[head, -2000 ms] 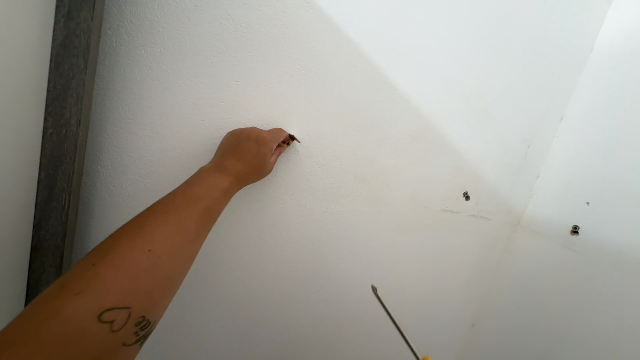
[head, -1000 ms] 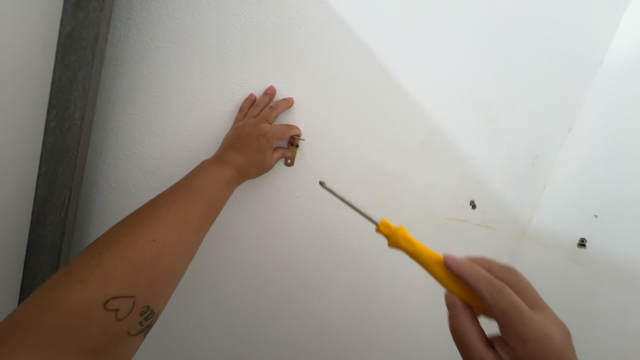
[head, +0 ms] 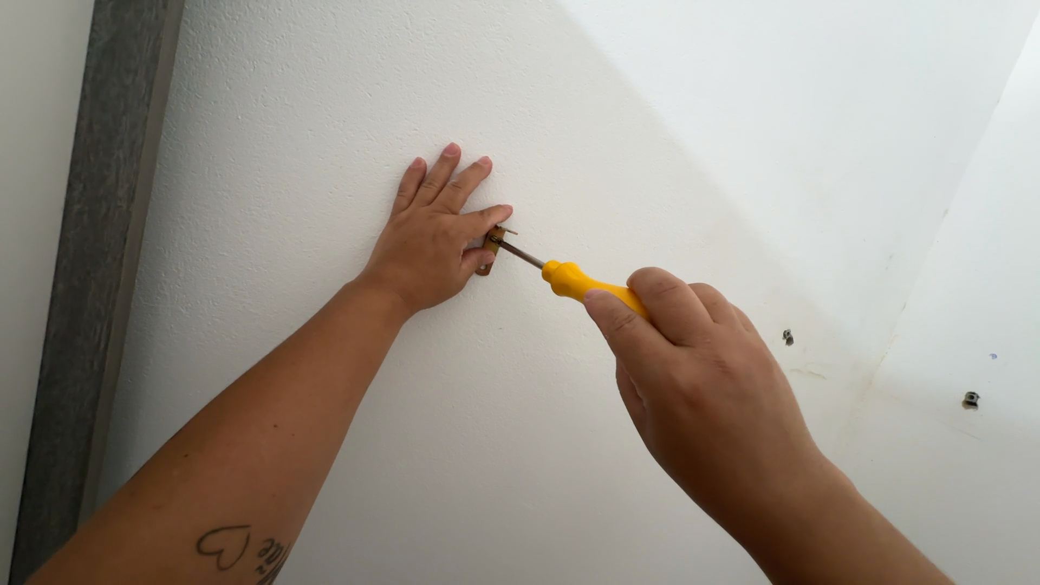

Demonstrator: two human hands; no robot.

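Thumb and forefinger of my left hand pinch a small brass-coloured metal bracket against the white wall, while its other fingers are spread on the surface. A hole shows in the bracket's lower end, and a small hook or pin juts from its upper right. My right hand grips the yellow handle of a screwdriver. The steel shaft points up and left, its tip at the upper part of the bracket. Whether the tip sits in a screw head, I cannot tell.
A dark grey frame post runs up the left side. To the right, one metal fitting sits in the wall and another fitting is on the adjoining wall, past the corner.
My right hand has come into view from below and moved up and left, bringing the screwdriver tip to the bracket. The fingers of my left hand, curled at first, have spread on the wall.
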